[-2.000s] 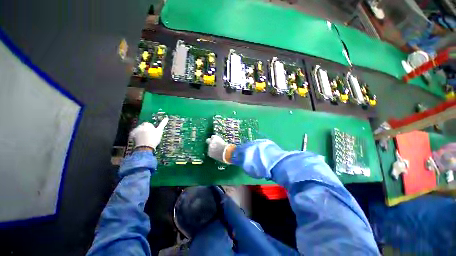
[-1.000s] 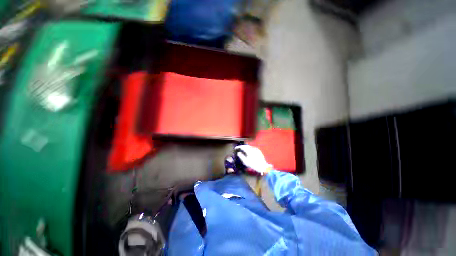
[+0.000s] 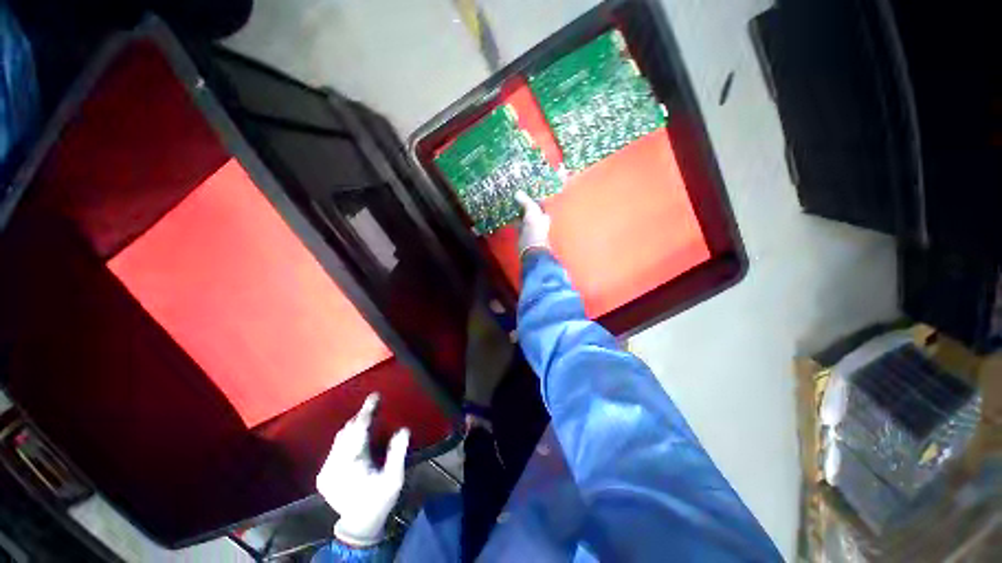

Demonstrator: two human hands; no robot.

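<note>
Two green populated circuit boards lie side by side on a red sheet [image 3: 626, 236] in the far end of a black tote [image 3: 731, 236]. My right hand [image 3: 533, 223], white-gloved, touches the near edge of the left board [image 3: 494, 165]; whether its fingers grip the board cannot be told. The right board [image 3: 599, 105] is untouched. My left hand [image 3: 366, 471], white-gloved, is empty with its fingers apart, over the near edge of a larger black tote. That tote holds one flat red sheet [image 3: 247, 291] and no boards that I can see.
The larger tote [image 3: 308, 269] stands raised on the left. Dark totes [image 3: 835, 110] stand at the upper right. An open brown carton [image 3: 811, 440] with plastic-wrapped contents is at the lower right. Grey floor [image 3: 769, 308] with a yellow-black tape mark lies around the boards' tote.
The view has turned from the green bench to the totes. My right hand has left the bench boards and now reaches into the boards' tote. My left hand is back in view, empty.
</note>
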